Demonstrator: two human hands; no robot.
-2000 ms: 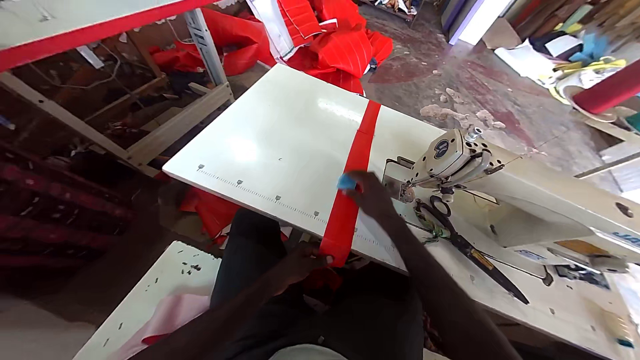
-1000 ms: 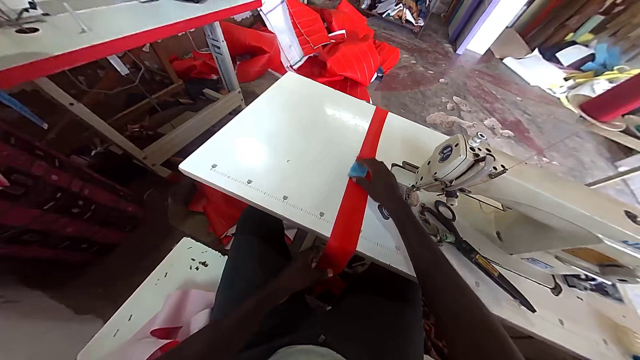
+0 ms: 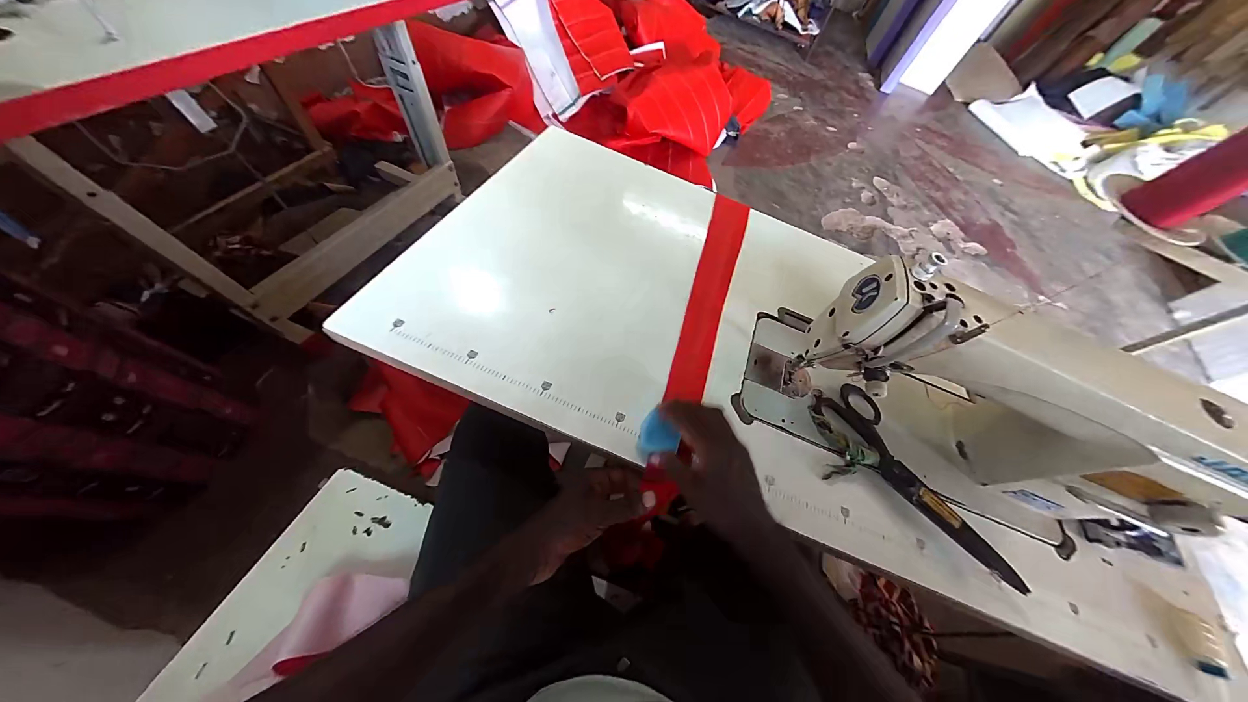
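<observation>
A long red fabric strip (image 3: 709, 297) lies across the white sewing table (image 3: 546, 244) and runs down over its front edge. My right hand (image 3: 710, 453) grips a small light-blue object (image 3: 659, 433), perhaps chalk, and presses on the strip at that edge. Just beside it, my left hand (image 3: 606, 497) pinches the strip below the tabletop. To the right stands an industrial sewing machine (image 3: 877, 302), its needle area left of a pair of black-handled scissors (image 3: 926, 492) that lies on the table. Thread scraps (image 3: 850, 450) are caught near the scissors' handles.
Red fabric (image 3: 673, 93) is heaped on the floor behind the table. Another table with a red edge (image 3: 224, 54) is at the upper left. A white board (image 3: 322, 556) with pink cloth (image 3: 341, 619) sits at lower left. A thread spool (image 3: 1194, 639) stands at lower right.
My right hand has moved down along the strip to the table's front edge, with the blue object still in it. It is now close to my left hand.
</observation>
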